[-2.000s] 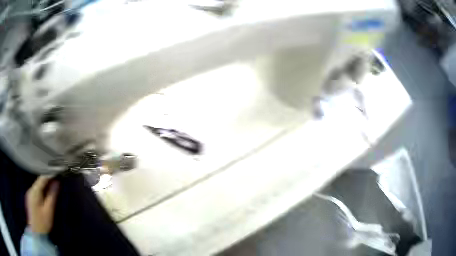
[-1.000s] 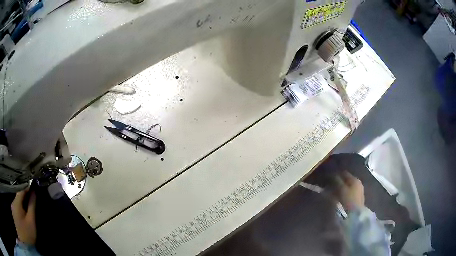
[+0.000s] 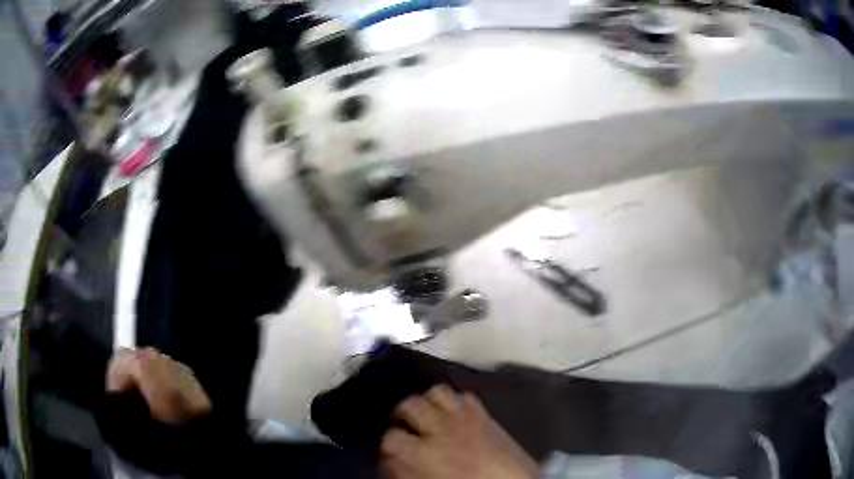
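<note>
My left hand (image 3: 161,385) is at the lower left, its fingers closed on the edge of the black garment (image 3: 201,234), which runs up the left of the table. My right hand (image 3: 459,438) lies on a dark cut panel (image 3: 609,412) in front of the needle area and grips its left end. The panel stretches right across the table front. The presser foot area (image 3: 421,283) is blurred, with the bright needle plate (image 3: 379,318) below it. The ends of both hands' fingers are partly hidden in the cloth.
The off-white sewing machine head (image 3: 524,103) spans the top. Dark thread snips (image 3: 560,283) lie right of the needle. A pink item (image 3: 139,157) is at the far left table end. A blue tube (image 3: 407,11) curves behind the head.
The view has swung left. My right hand has come from the lower right to the front of the needle, with the dark panel. My left hand and the black garment have moved away from the presser foot.
</note>
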